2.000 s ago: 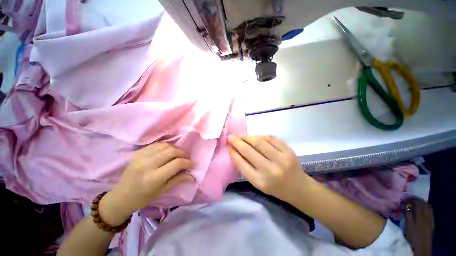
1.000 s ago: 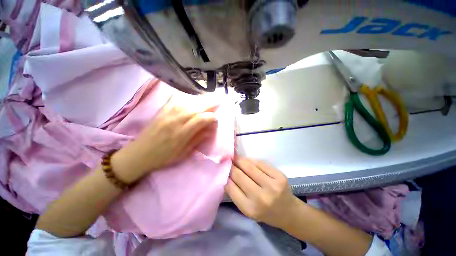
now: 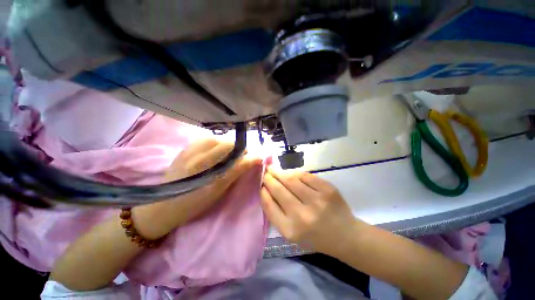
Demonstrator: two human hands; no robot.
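Observation:
The pink cloth (image 3: 211,246) lies under the needle area and hangs over the table's front edge. The white sewing machine head (image 3: 193,88) is large across the top, with its tension dial and grey knob (image 3: 314,111) in the middle. My left hand (image 3: 202,164) lies on the cloth left of the needle, partly hidden by a dark curved bar; its fingertips fade in the bright light. My right hand (image 3: 308,208) pinches the cloth's right edge just in front of the small dark block (image 3: 291,159). The presser foot is lost in glare.
Scissors (image 3: 437,158) with green and yellow loops lie on the machine table (image 3: 375,196) at the right. More pink cloth (image 3: 73,117) is heaped at the left, and some (image 3: 469,240) hangs below the table edge at the right.
The view has moved closer to the machine head, and the curved bar now crosses my left hand. Both hands have come together at the needle; my right hand has moved up along the cloth's edge.

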